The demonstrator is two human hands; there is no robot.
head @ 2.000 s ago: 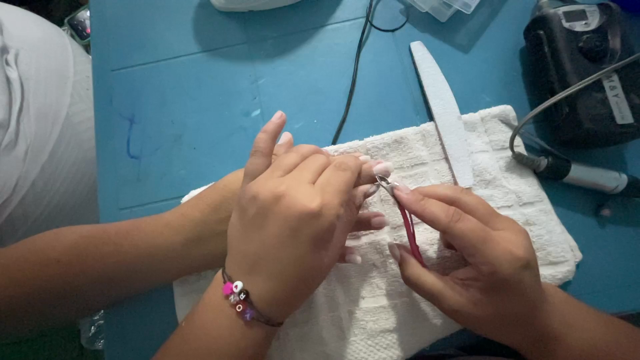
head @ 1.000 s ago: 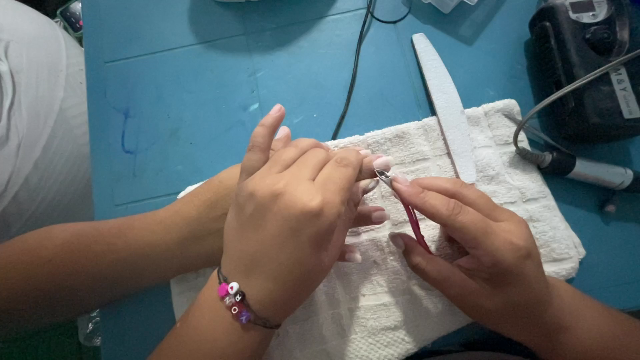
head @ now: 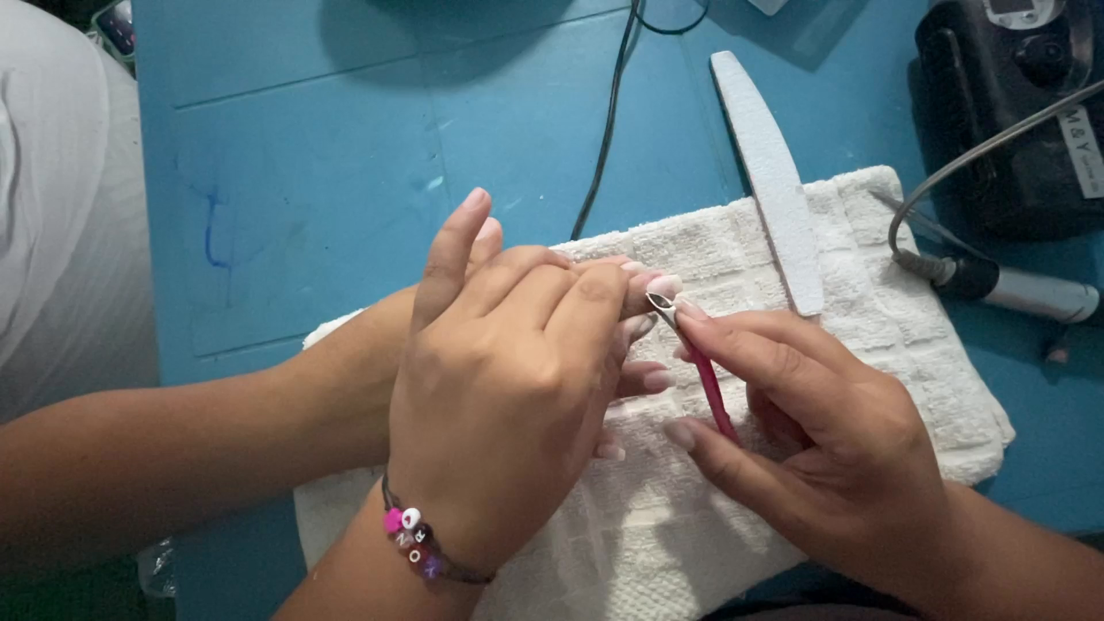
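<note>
My left hand [head: 509, 379], with a beaded bracelet at its wrist, lies over another person's hand [head: 642, 379] and grips its fingers. That hand comes in from the left, mostly hidden under mine, its pale-nailed fingertips showing to the right. In my right hand [head: 819, 423] are cuticle nippers [head: 709, 379] with pink-red handles and metal jaws. The jaws touch or nearly touch a fingertip beside its nail; which, I cannot tell. Both hands are above a folded white towel [head: 681, 535]. A pale nail file [head: 772, 185] lies partly on the towel, beyond my right hand.
A black nail drill control unit [head: 1009, 112] stands at the upper right on the blue table [head: 310, 224]. Its silver handpiece [head: 1039, 293] lies at the towel's right edge, with a grey cord arching above. A black cable [head: 608, 129] runs behind the hands. White clothing [head: 69, 216] shows at left.
</note>
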